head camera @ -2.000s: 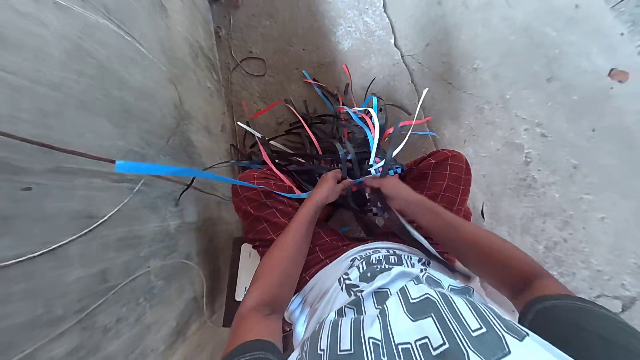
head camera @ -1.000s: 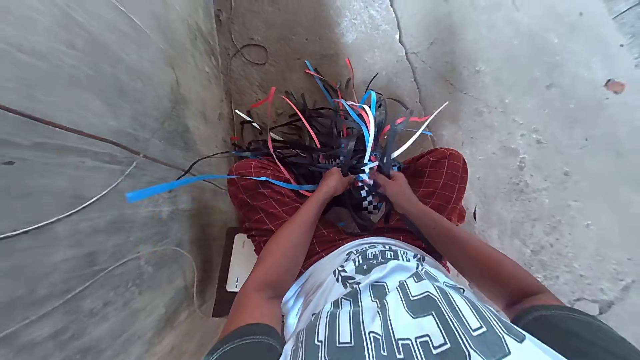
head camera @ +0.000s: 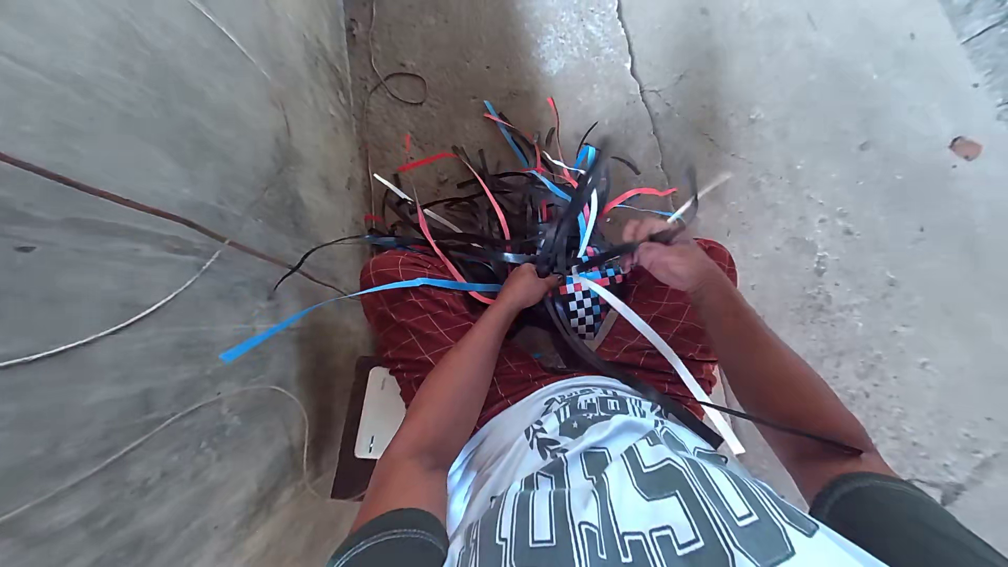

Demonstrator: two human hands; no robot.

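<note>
A partly woven piece of flat plastic strapping (head camera: pixel 583 307), checkered in black, white, blue and red, lies over my lap with many loose strips fanning out. My left hand (head camera: pixel 529 287) grips its left edge, where the black strips gather. At the right, my right hand (head camera: pixel 665 256), slightly blurred, is closed around a black strip (head camera: pixel 606 256) that runs from the weave. One white strip (head camera: pixel 657 344) trails from the weave toward my right forearm. A long blue strip (head camera: pixel 394 288) reaches out past my left knee.
A concrete wall (head camera: pixel 157 276) stands close on my left, with a brown cable (head camera: pixel 157 213) and thin cords against it. Cracked concrete floor (head camera: pixel 827 197) extends ahead and right. A white flat object (head camera: pixel 379 413) lies beside my left thigh. A small reddish fragment (head camera: pixel 965 147) is on the floor.
My right hand has moved right, away from my left hand, drawing out a black strip. The white strip now hangs toward my right forearm; its end pointed elsewhere or was hidden before.
</note>
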